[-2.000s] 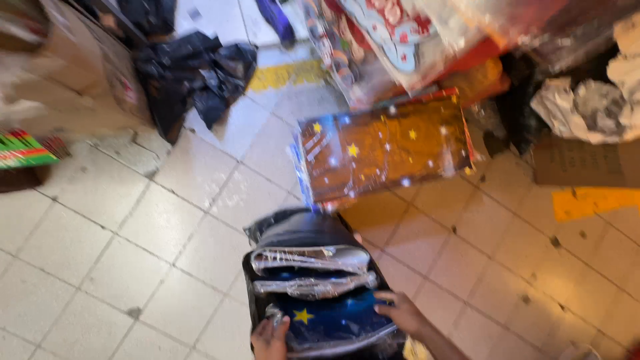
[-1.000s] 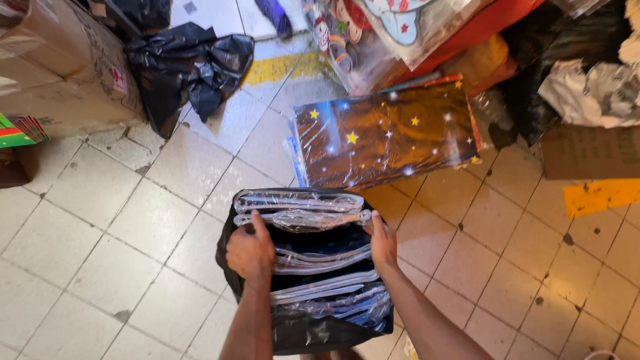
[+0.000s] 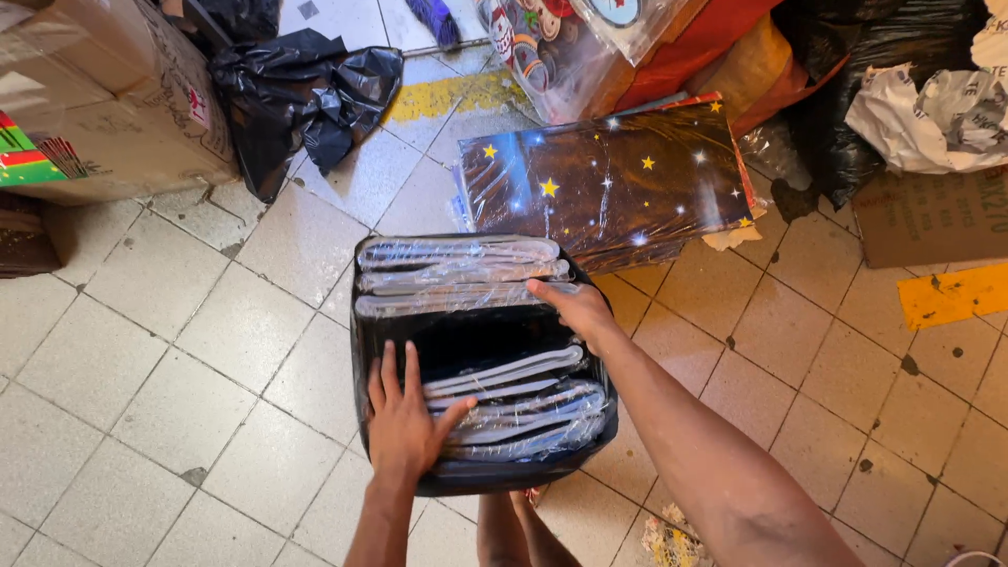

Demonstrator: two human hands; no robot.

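A black plastic bag stands open on the tiles, with folded, clear-wrapped packets upright in two groups and a dark gap between. My right hand rests at the right end of the far packets, its thumb on top of the nearest one and its other fingers hidden below. Spread over the left side of the near packets is my left hand, fingers pointing into the gap and thumb on the packets. Just beyond the bag lies a stack of plastic-wrapped sheets printed with stars.
Cardboard boxes and a crumpled black plastic bag are at the upper left. Clear bags of decorations, a black bag, crumpled paper and flat cardboard lie at the upper right. Legs show below the bag.
The gap between the packets, seen one second ago, now has three packets beyond it. My left hand has moved from the bag's left edge onto the near packets.
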